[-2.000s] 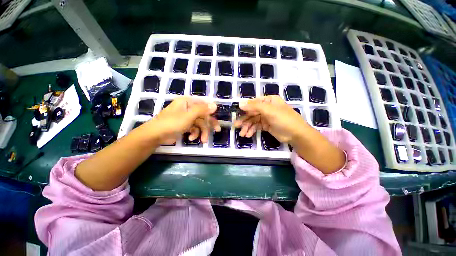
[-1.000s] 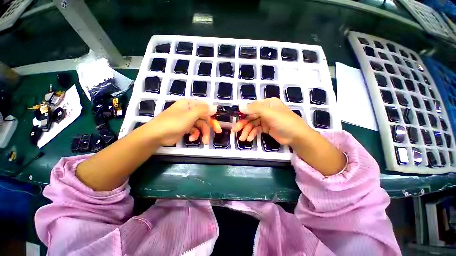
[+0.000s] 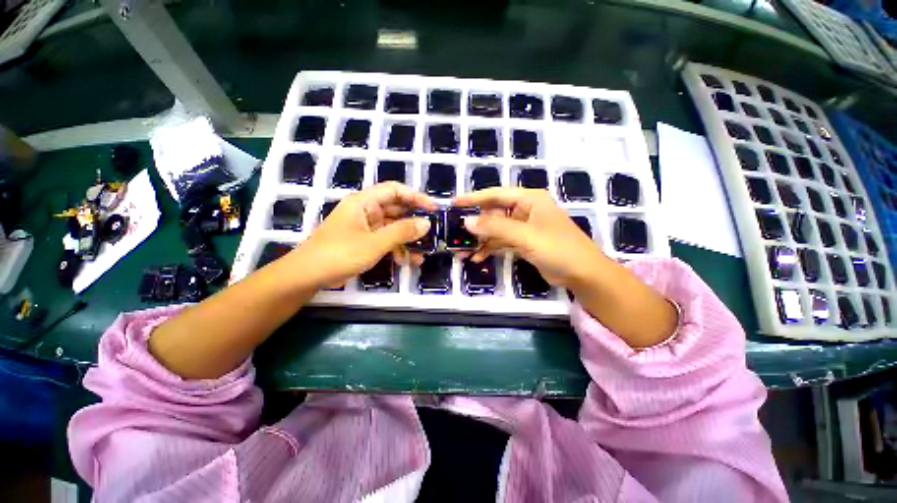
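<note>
My left hand (image 3: pixel 379 228) holds a black square watch unit (image 3: pixel 427 244) by its edges, thumb on its face. My right hand (image 3: pixel 509 228) holds another watch unit (image 3: pixel 455 230) beside it, thumb on its face; small red specks show on that dark face. The two units are side by side, close together, above the white foam tray (image 3: pixel 443 303). The tray holds rows of black watch units, with two empty pockets (image 3: pixel 596 148) at the right of the second row. My hands and forearms hide part of the lower rows.
A white paper sheet (image 3: pixel 693 187) and a second tray (image 3: pixel 774 312) lie at the right, a blue tray (image 3: pixel 870 157) beyond. At the left are a clear plastic bag (image 3: pixel 192 157), loose black parts (image 3: pixel 172 282) and small parts on white paper (image 3: pixel 143 208). A metal upright (image 3: pixel 182 59) stands behind.
Both hands have turned, so the units' faces now show, with thumbs on them. The fingers that hung spread below are now drawn in. The reddish glow on the fingers is gone.
</note>
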